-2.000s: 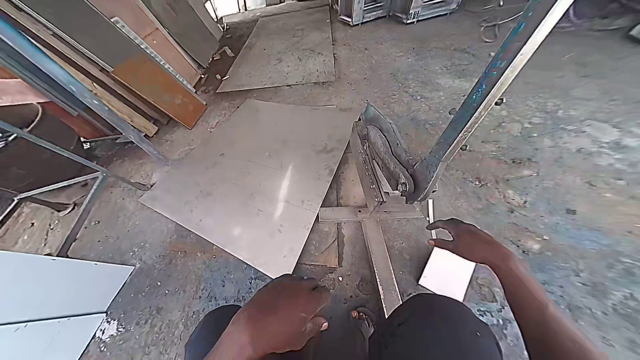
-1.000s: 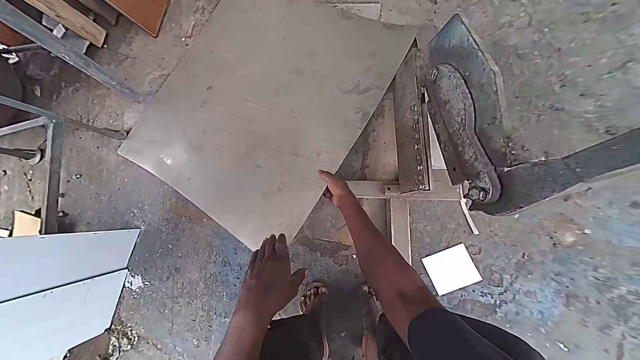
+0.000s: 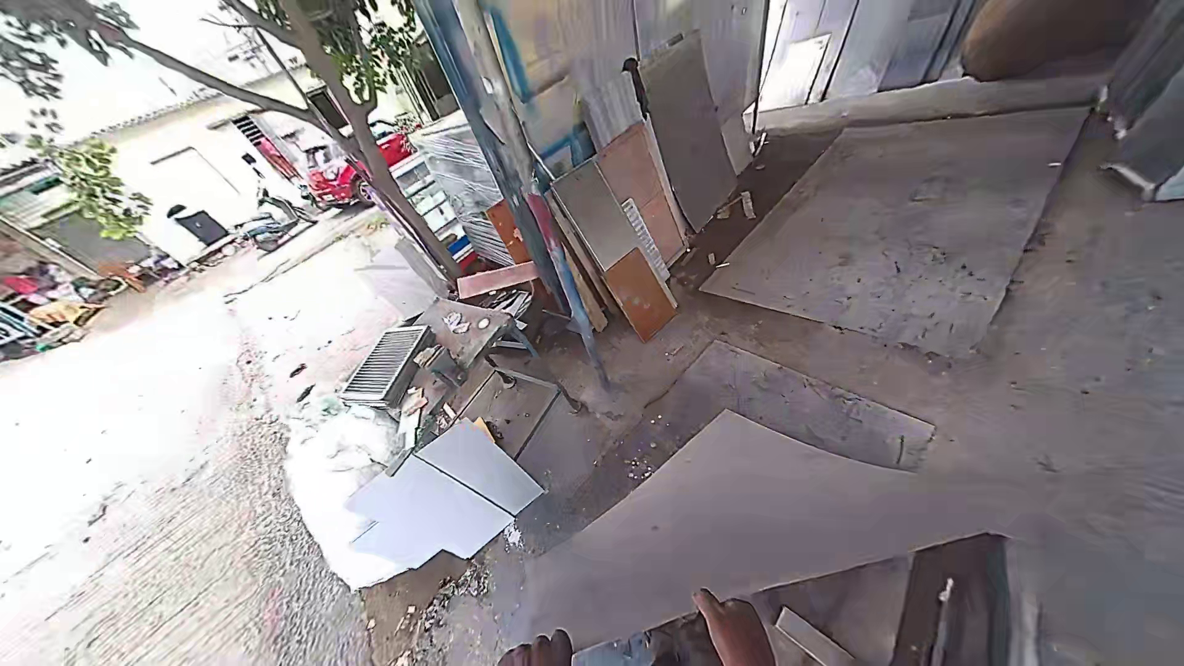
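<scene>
A large grey metal sheet spans the lower middle of the head view. My right hand grips its near edge, with the thumb lying on top. At the bottom edge of the view, my left hand is at the sheet's near left edge; only its fingers show, and its hold is partly cut off. Beside the sheet on the right is the dark metal frame of a lever shear, blurred and cut off by the view.
Pale panels lie on the ground left of the sheet. A blue post rises beyond, with boards leaning behind it. Another large sheet lies on the floor at the upper right. A cluttered low table stands by the post.
The view has swung up and left toward the street. My right hand, off the sheet two seconds ago, now grips its edge.
</scene>
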